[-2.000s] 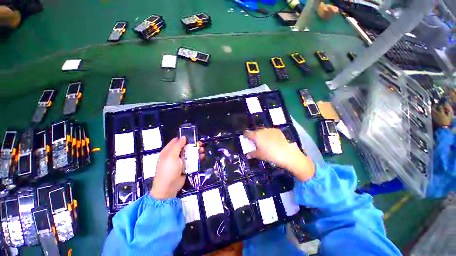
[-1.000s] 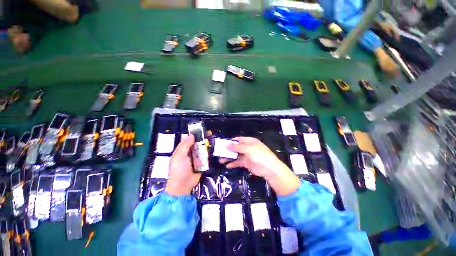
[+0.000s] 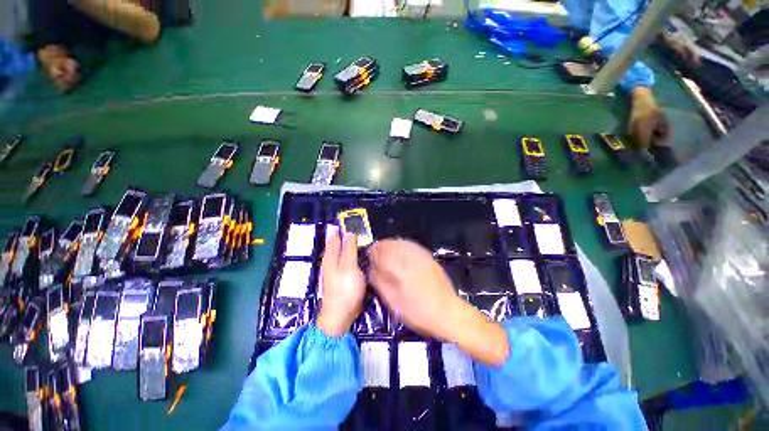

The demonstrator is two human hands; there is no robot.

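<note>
My left hand (image 3: 341,282) holds a phone unit with a yellow-framed screen (image 3: 356,226) upright over the black parts tray (image 3: 430,223). Its keypad half is hidden by my hands. My right hand (image 3: 413,282) is blurred, its curled fingers against the lower right side of the unit; whether it grips anything is hidden. White-faced flat parts (image 3: 414,364) lie in several tray pockets.
Silver-black phone units (image 3: 190,328) are stacked at left. Yellow-framed phones (image 3: 533,156) lie in a row beyond the tray. Another person's hand (image 3: 648,122) is near the row's right end. Clear blister trays (image 3: 717,269) and a grey post (image 3: 717,156) stand at right.
The unit in my left hand now shows a yellow frame. The white part seen in my right hand is out of sight. My right hand has moved against the unit. Another person's hand has reached nearer.
</note>
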